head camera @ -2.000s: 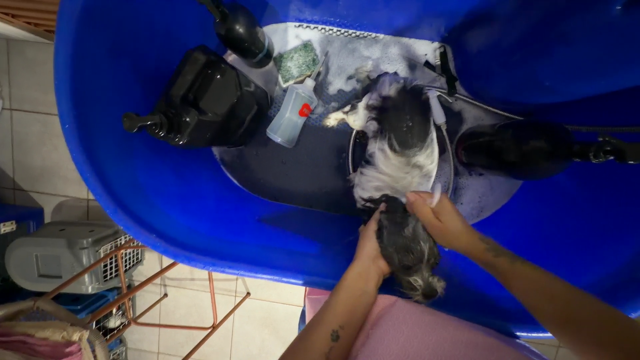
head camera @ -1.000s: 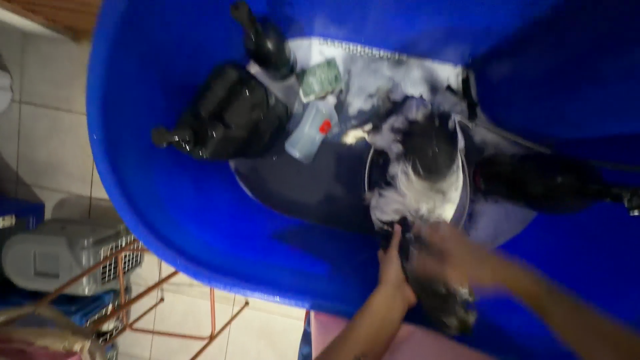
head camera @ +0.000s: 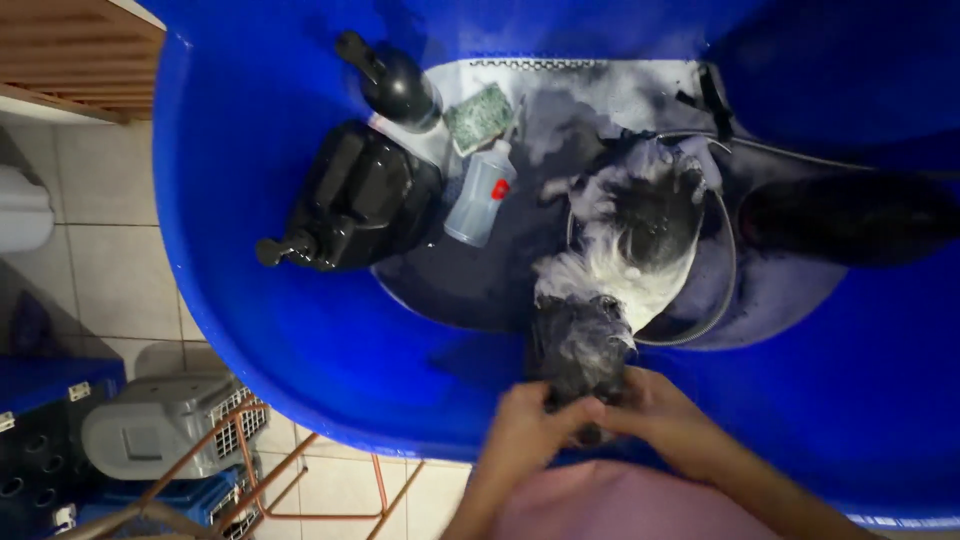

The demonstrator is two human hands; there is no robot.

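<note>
A wet black and white dog [head camera: 645, 225], lathered with foam, stands in a blue plastic tub, its head pointing toward me at the near wall. My left hand [head camera: 532, 424] cups the muzzle from the left, and my right hand [head camera: 652, 409] holds it from the right; the thumbs meet over the snout. Fingers beneath the muzzle are hidden. A metal shower hose [head camera: 724, 300] loops around the dog, with a pale shower head [head camera: 703, 161] beside its rear. Left of the dog lies a translucent squeeze bottle [head camera: 482, 195] with a red mark, touching a green sponge [head camera: 480, 118].
A black jug with a pump [head camera: 360, 199] and a black pump bottle [head camera: 397, 86] are at the tub's left end. Another dark container [head camera: 847, 217] lies right. Outside the tub's rim [head camera: 166, 195] are a grey pet carrier [head camera: 157, 424] and a copper-coloured metal rack [head camera: 322, 516].
My right hand has moved from the dog's neck to its muzzle, and my left hand has also shifted forward along the head to the muzzle. The dog's head is more upright toward me.
</note>
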